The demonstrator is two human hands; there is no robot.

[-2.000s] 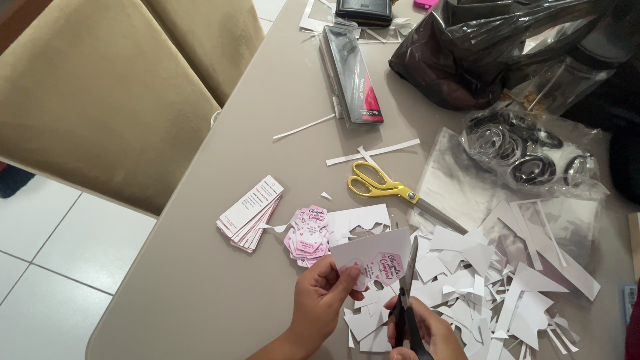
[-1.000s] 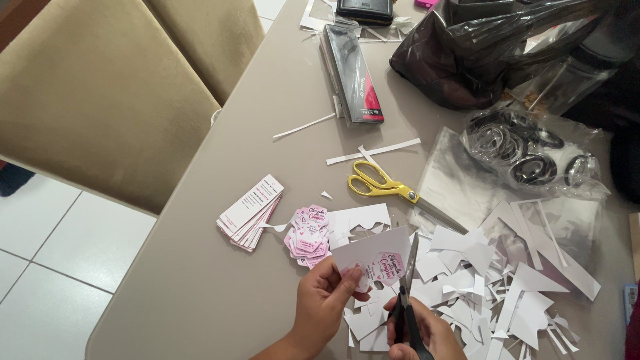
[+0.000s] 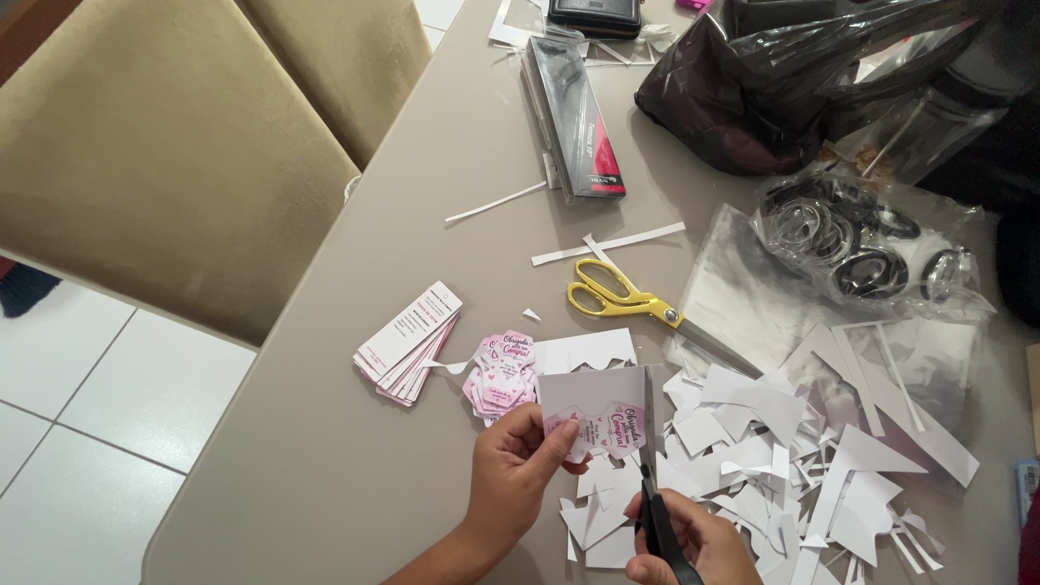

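Note:
My left hand point(image 3: 520, 459) pinches a white card sheet point(image 3: 581, 390) printed with pink tags, thumb on top. My right hand point(image 3: 691, 540) grips black-handled scissors point(image 3: 662, 528), whose blades lie along the sheet's right side, beside a pink printed shape. Just beyond my left hand lies a pile of cut pink tags point(image 3: 505, 370), and left of it a stack of narrow printed cards point(image 3: 410, 333). Yellow-handled scissors point(image 3: 626, 301) rest on the table above the sheet. White paper offcuts point(image 3: 747, 431) are heaped around and to the right of my right hand.
Clear plastic bags point(image 3: 723, 276) and a bag of black and clear rings point(image 3: 861, 244) lie at the right. A dark plastic bag point(image 3: 731, 106), a scissors box point(image 3: 577, 122) and a black case point(image 3: 595, 12) stand farther back. Beige chairs point(image 3: 171, 154) border the table's left edge.
The sheet in my left hand has turned slightly and sits a little more upright against the scissor blades. The other things on the table have not moved.

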